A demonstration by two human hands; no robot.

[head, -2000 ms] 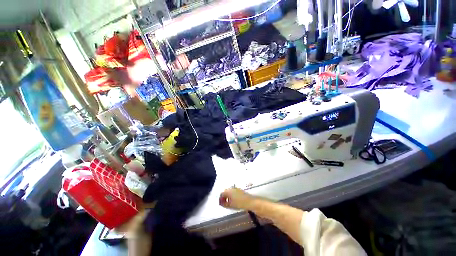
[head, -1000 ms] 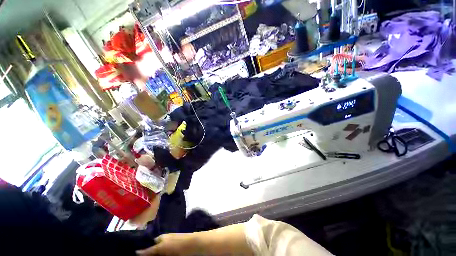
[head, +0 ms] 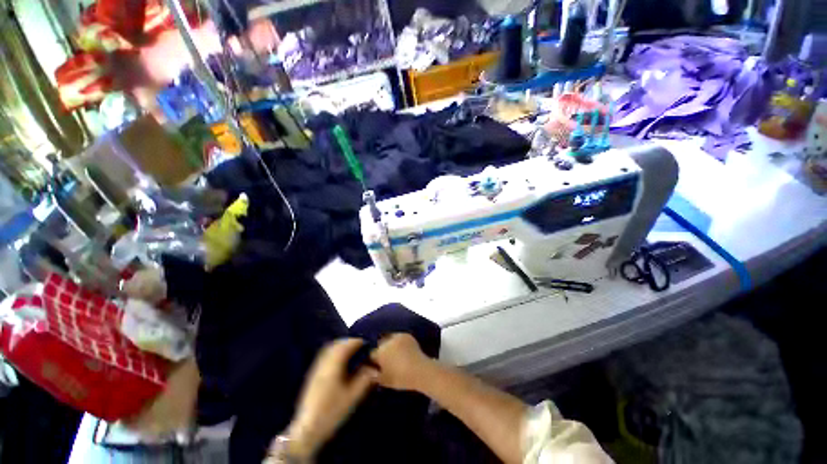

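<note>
Black garment fabric (head: 263,317) hangs over the front edge of the table, left of the sewing machine, with a fold lying on the machine bed. My left hand (head: 328,385), slightly blurred, grips the fabric at the table's front edge. My right hand (head: 397,361) is close beside it, its fingers closed on the same fabric. The white sewing machine (head: 481,227) stands behind my hands. Its needle area (head: 403,270) has no cloth visibly under it. The fingertips are partly hidden by the cloth.
Black scissors (head: 646,269) and small dark tools (head: 564,285) lie on the table (head: 508,340). A green-handled screwdriver (head: 347,156) stands at the machine's left end. A red-and-white checked bag (head: 86,349) is at left. Black cloth and purple pieces (head: 689,89) lie behind.
My right hand has come up from the lower edge, and my left hand has come into view beside it. Black fabric now covers part of the bed's front. The view has shifted.
</note>
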